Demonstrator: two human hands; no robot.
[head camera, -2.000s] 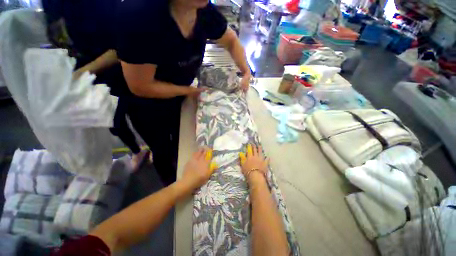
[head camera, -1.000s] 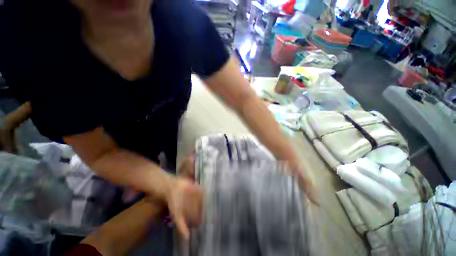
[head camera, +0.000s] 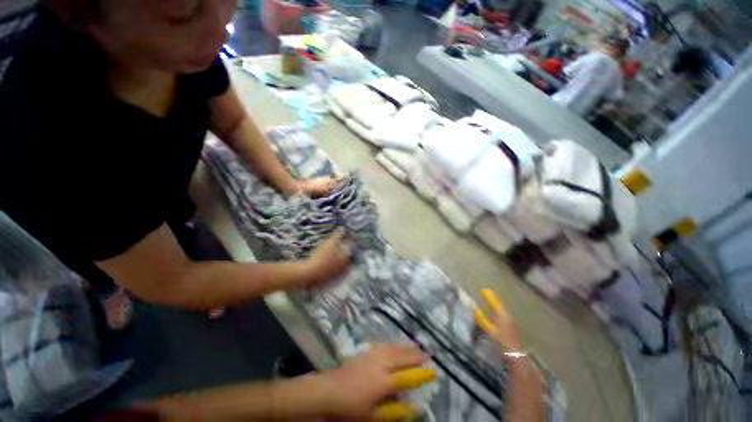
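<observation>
A long grey-and-white printed pleated fabric (head camera: 420, 288) lies on the table, with dark ties (head camera: 437, 350) running along its near part. Its far part is bunched in ridged folds. My left hand (head camera: 375, 383), with yellow finger cots, is over the fabric's near left side, fingers apart, partly cut off by the bottom edge. My right hand (head camera: 501, 330), also with yellow finger cots, is at the fabric's right edge, fingers spread and holding nothing visible. Both hands are somewhat blurred, so contact is hard to tell.
A person in a dark top (head camera: 99, 148) leans in from the left, both hands on the folded fabric. White and cream tied bundles (head camera: 478, 165) line the table's (head camera: 412, 216) right side. Small items and plastic (head camera: 317, 62) lie at the far end. A bagged bundle (head camera: 49, 346) is at lower left.
The view has turned right. The grey block, blurred in front of me a second ago, now shows as fabric stretched along the table. The other person's hands are on its folds, and both my hands are visible again.
</observation>
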